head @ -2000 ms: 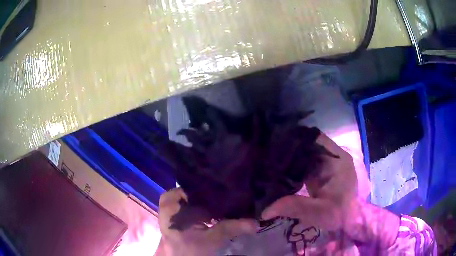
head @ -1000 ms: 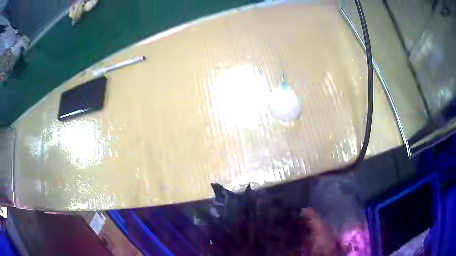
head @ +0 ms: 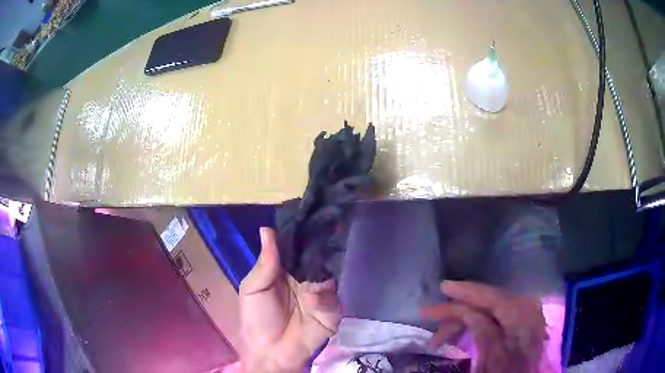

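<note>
The dark flower head point(head: 328, 197), with jagged ruffled edges, is seen side-on at the table's front edge, its upper part over the cardboard. My left hand point(head: 292, 309) holds it from below, thumb up at its left side. My right hand point(head: 492, 320) is off to the right over my lap, slightly blurred, fingers spread and apart from the flower, with nothing visible in it. The white glue bottle point(head: 486, 84) with a blue-green tip stands on the table at the right. The flower's underside is partly hidden by my left hand.
A black phone point(head: 189, 46) and a silver-white stick point(head: 251, 8) lie at the table's back left. A black cable point(head: 599, 102) crosses the right side. Below are a brown cardboard box point(head: 191, 269) at left and a blue-rimmed bin point(head: 611, 320) at right.
The view has tilted up and then partly back down, showing the table, phone and bottle. The flower, earlier spread between both hands, is now side-on in my left hand; my right hand has let go.
</note>
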